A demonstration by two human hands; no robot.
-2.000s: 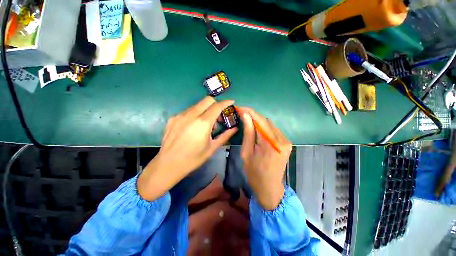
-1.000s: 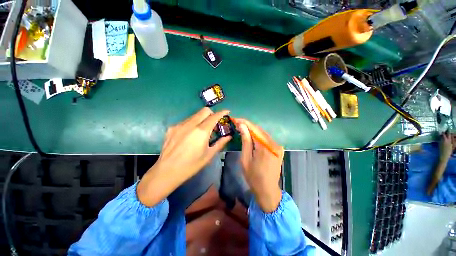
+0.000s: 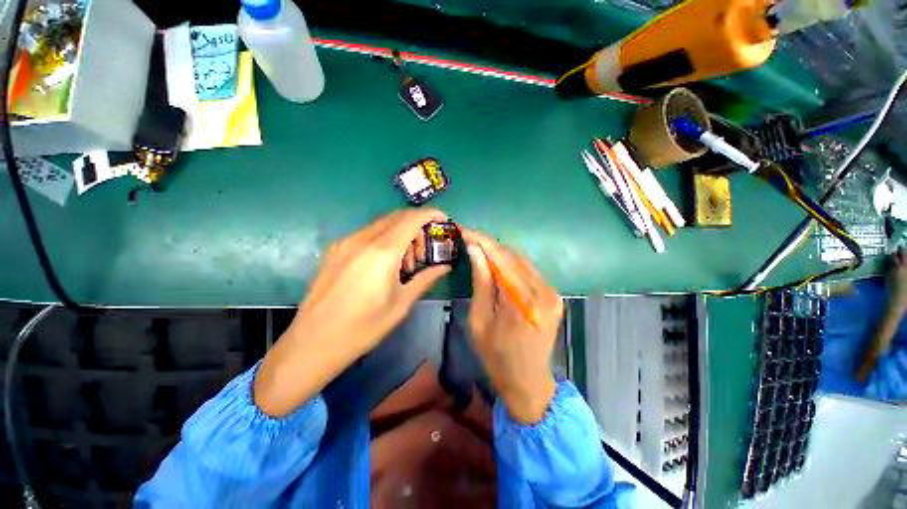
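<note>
My left hand (image 3: 363,273) holds a small black watch case assembly (image 3: 441,245) between thumb and fingers, near the mat's front edge. Its open side faces up and shows gold and silver-grey parts. My right hand (image 3: 512,308) holds an orange pry stick (image 3: 513,288) like a pen; its tip is close to the case's right side, and I cannot tell if it touches. A second open case (image 3: 422,181), white and gold inside, lies on the green mat (image 3: 517,149) just beyond my left fingers. A black tagged fob (image 3: 422,97) lies farther back.
Loose white and orange sticks (image 3: 634,194), a brown round holder (image 3: 661,139) with a blue-white handle, a sponge (image 3: 712,200) and an orange tool (image 3: 686,50) are right. A bottle (image 3: 285,55), notes (image 3: 214,70) and parts bin (image 3: 114,84) are left. Another person's blue sleeve (image 3: 845,333) shows far right.
The held case has shifted slightly left and turned more upright, with its inside facing the camera more. The orange stick points more steeply. The whole view has also shifted with the head.
</note>
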